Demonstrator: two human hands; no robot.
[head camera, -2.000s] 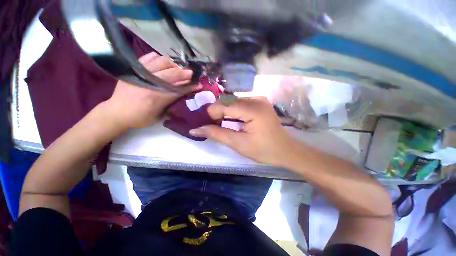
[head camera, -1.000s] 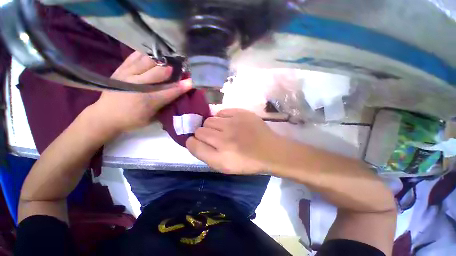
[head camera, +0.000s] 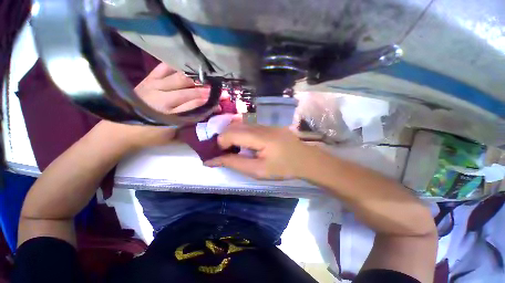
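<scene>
A maroon garment piece (head camera: 195, 141) lies under the sewing machine head, with more of its cloth spread to the left. A small white label (head camera: 208, 128) lies on the maroon edge, partly under my right fingers. My left hand (head camera: 166, 97) presses on the cloth beside the lit presser foot (head camera: 239, 98), partly hidden by a curved shiny metal arm (head camera: 99, 83). My right hand (head camera: 266, 149) pinches the near edge of the maroon piece between thumb and fingers. The needle point cannot be made out.
The white machine head (head camera: 354, 61) with a blue stripe spans the top. Right of the needle lie a clear crinkled bag (head camera: 326, 119) and white scrap. A tray with a green packet (head camera: 457, 160) is far right. A blue bin (head camera: 19, 204) is at lower left, below the table edge (head camera: 221, 188).
Since one second ago, the right hand has opened slightly and shifted, gripping the near edge. The label is now more covered by fingers. The camera view has shifted against the machine head.
</scene>
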